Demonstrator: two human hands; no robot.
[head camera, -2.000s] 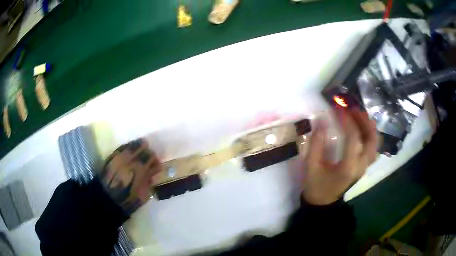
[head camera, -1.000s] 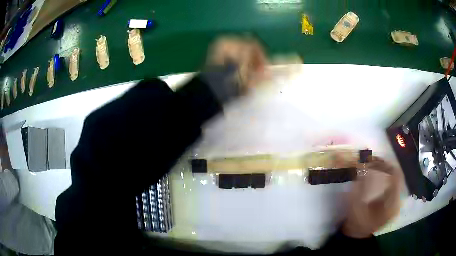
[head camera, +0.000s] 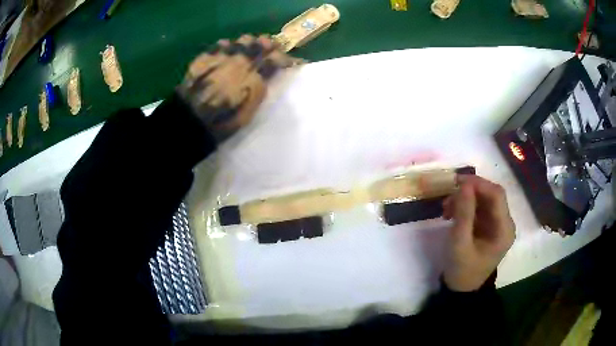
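Note:
My left hand (head camera: 229, 84) is at the bench's far edge, its fingers closed at the near end of a beige shell (head camera: 309, 26) that points out over the green belt. The taped jig holds a left beige section (head camera: 297, 204) and a right beige section (head camera: 405, 188) in line. Black stop blocks (head camera: 290, 229) sit along its lower edge and at its ends. My right hand (head camera: 476, 233) is at the jig's right end, thumb and fingers bent close together over the block there. Its fingertips are blurred; whether they hold anything is unclear.
A black fixture with a red display (head camera: 519, 150) stands at right. A ridged silver stack (head camera: 177, 267) lies left of the jig, partly behind my left sleeve. Grey blocks (head camera: 35, 219) are at far left. Beige shells (head camera: 111, 69) and blue cylinders lie on the green belt (head camera: 169, 34).
From over the jig's left end, my left hand has moved out to the belt edge, now with a shell. My right hand has come from beside the fixture to the jig's right end.

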